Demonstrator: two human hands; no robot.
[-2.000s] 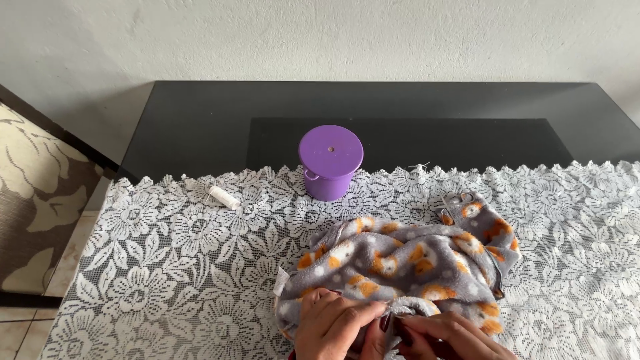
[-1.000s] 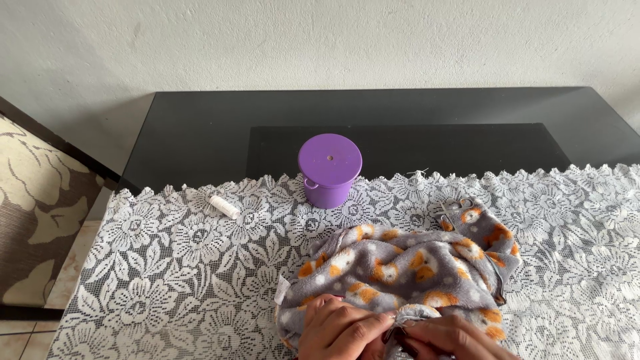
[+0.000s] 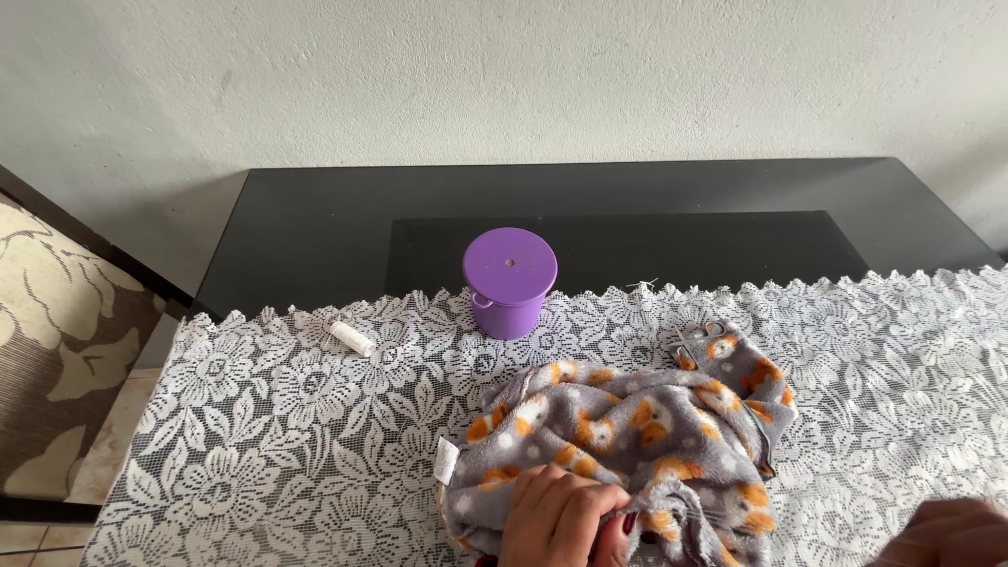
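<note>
A grey fleece cloth [image 3: 622, 417] with an orange and white animal print lies bunched on the white lace tablecloth [image 3: 315, 441]. My left hand [image 3: 563, 516] pinches a gathered fold of it at the near edge, thumb against fingers. Away from the cloth, at the bottom right corner, my right hand [image 3: 949, 531] is raised and blurred, its fingers curled; whether it holds anything is not clear. Small metal scissors [image 3: 699, 334] rest by the cloth's far right corner. A white tag [image 3: 446, 461] sticks out at its left edge.
A purple lidded container [image 3: 509, 283] stands at the lace's far edge, beyond the fleece. To its left lies a spool of white thread [image 3: 351, 339]. A loose bit of thread [image 3: 647, 284] sits on the edge of the lace. Behind are the dark glass tabletop [image 3: 315, 213] and a wall.
My right hand has moved away to the right from the cloth, where it was beside my left hand. My left hand stays on the fleece.
</note>
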